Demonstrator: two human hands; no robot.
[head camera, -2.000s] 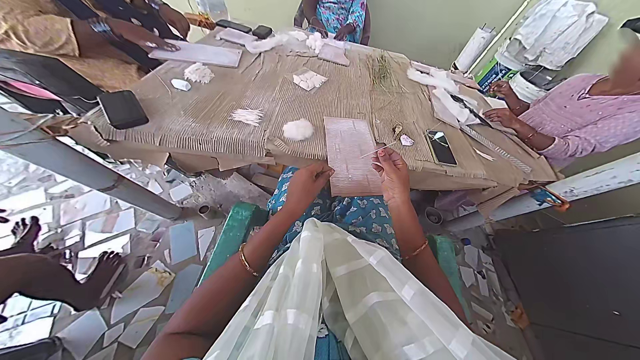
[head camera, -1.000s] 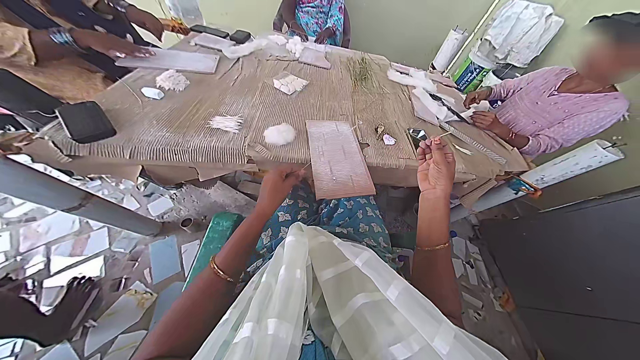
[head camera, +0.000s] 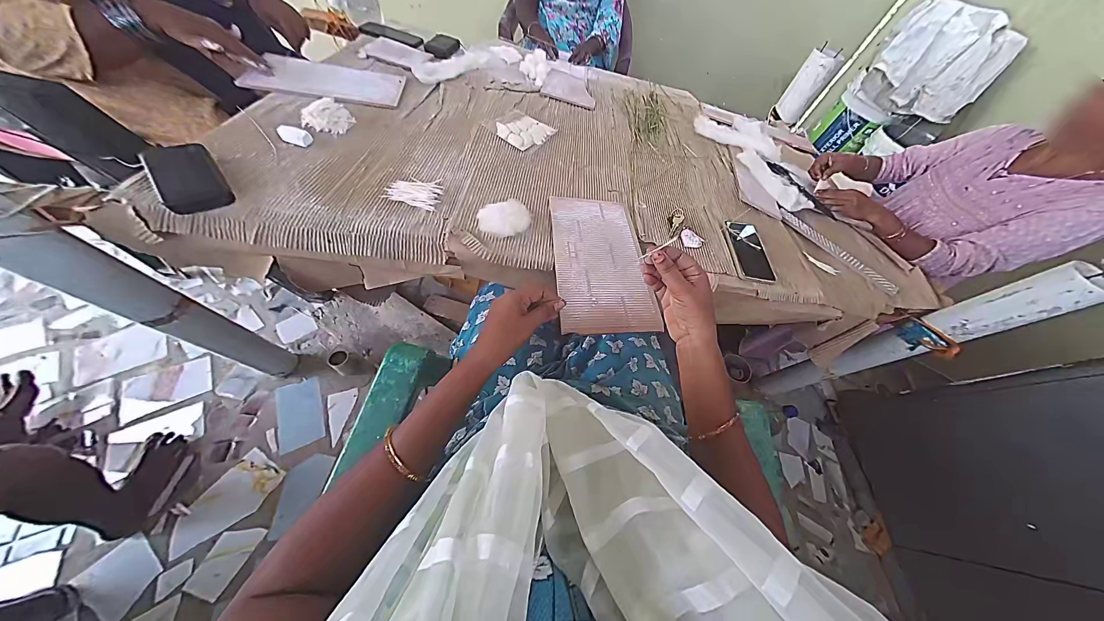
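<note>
A ribbed, whitish rectangular board (head camera: 604, 267) lies over the table's near edge, its lower end above my lap. At its lower left edge is my left hand (head camera: 522, 319), fingers bunched; whether anything is between them cannot be told. My right hand (head camera: 681, 289), beside the board's right edge, pinches a thin pale stick (head camera: 662, 249) between thumb and fingers. Left of the board sit a tuft of white cotton (head camera: 504, 218) and a pile of short white cotton wicks (head camera: 415, 194). A small key-like metal thing (head camera: 676, 217) and a pinkish-white lump (head camera: 691, 238) lie beyond my right hand.
Corrugated cardboard (head camera: 345, 164) covers the table. On it are a black case (head camera: 187, 178), a phone (head camera: 749, 251), a square with white pieces (head camera: 523, 131), green stalks (head camera: 649, 116) and a white board (head camera: 323, 80). Co-workers sit left, right and opposite. A metal pole (head camera: 147, 293) crosses at left.
My right hand has come back from the phone's side to the board's right edge, with the thin stick in its fingers. My left hand remains near the board's lower left.
</note>
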